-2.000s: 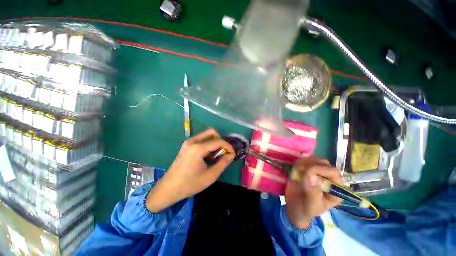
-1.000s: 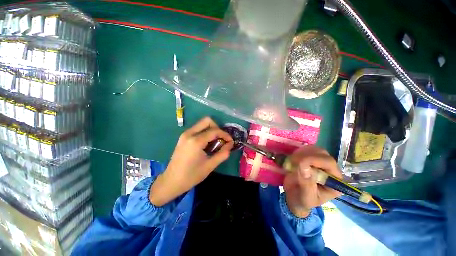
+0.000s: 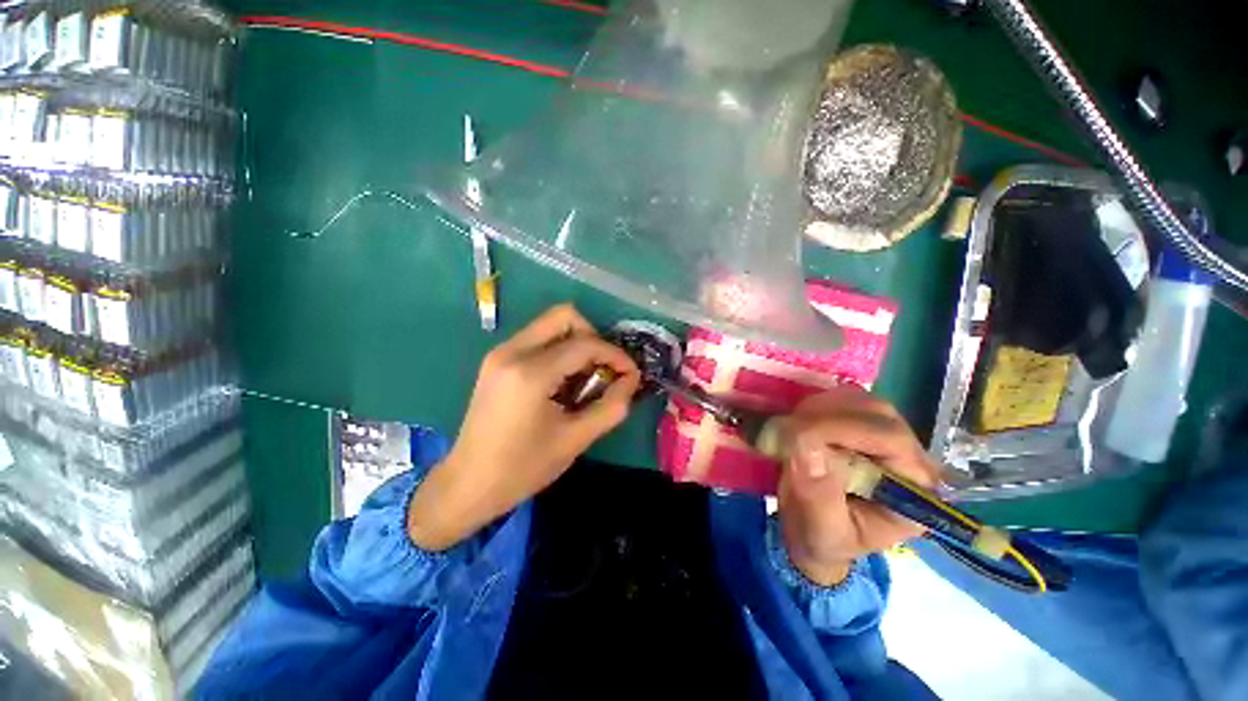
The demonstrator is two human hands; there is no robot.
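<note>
My left hand [image 3: 538,400] holds a small dark part with a yellowish edge [image 3: 589,386] between thumb and fingers, at the left side of a round black unit [image 3: 649,355]. My fingers partly hide both. My right hand [image 3: 851,479] holds the soldering iron [image 3: 897,496] like a pen, its metal tip reaching left to the unit. A pink checked block [image 3: 767,390] lies under the iron's shaft, right of the unit. Whether the tip touches the unit is too small to tell.
A clear funnel hood [image 3: 657,178] hangs just beyond the unit. Stacked component trays [image 3: 117,315] stand at left. A pointed tool [image 3: 482,260] and thin strand [image 3: 359,200] lie on the mat. Metal shavings [image 3: 880,144], a tool tray [image 3: 961,342] and a gooseneck [image 3: 1095,123] are at right.
The view has shifted, so the mat and trays sit higher in the picture. My right hand has steadied, with the iron's tip still at the unit. My left hand keeps its hold.
</note>
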